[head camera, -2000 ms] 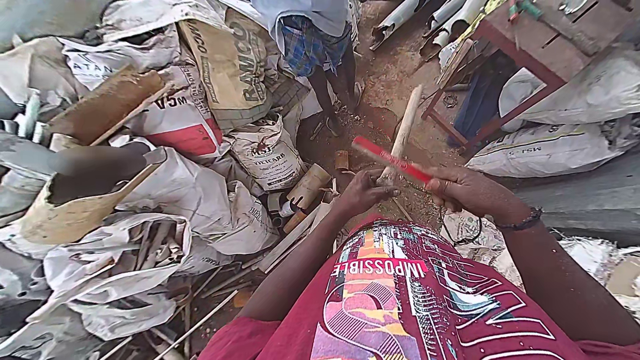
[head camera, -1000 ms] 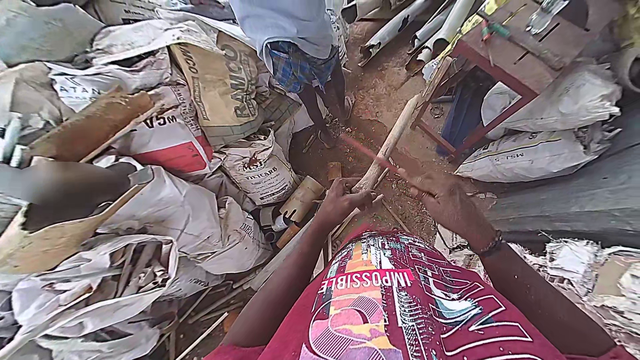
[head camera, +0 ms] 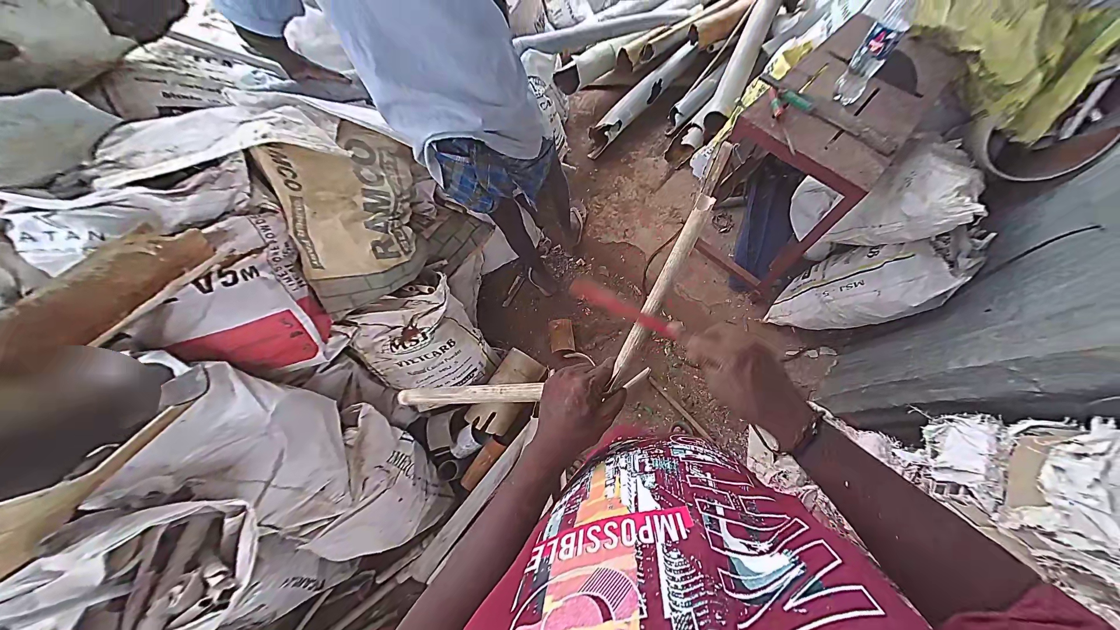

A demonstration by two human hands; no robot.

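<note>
My left hand (head camera: 579, 404) is closed around a pale stick or narrow strip (head camera: 472, 395) that sticks out to the left. A long pale pole (head camera: 674, 262), wood or pipe, slants up and away from beside this hand; its near end is partly hidden by the fingers. My right hand (head camera: 744, 372) grips a red tool (head camera: 623, 308), blurred, whose long body crosses over the pole. Whether the tool touches the pole cannot be told. A short brown pipe piece (head camera: 561, 336) lies on the ground beyond my left hand.
A person (head camera: 455, 96) in a light blue garment stands ahead to the left. Filled sacks (head camera: 420, 341) and cut pipes crowd the left side. At upper right a brown table (head camera: 840, 122) holds a plastic bottle (head camera: 871, 52) and a green-handled tool (head camera: 794, 98). Split pipes (head camera: 643, 101) lie beyond.
A pale stick now juts out left from my left hand. The other person has come nearer, with an arm now showing over the sacks at upper left.
</note>
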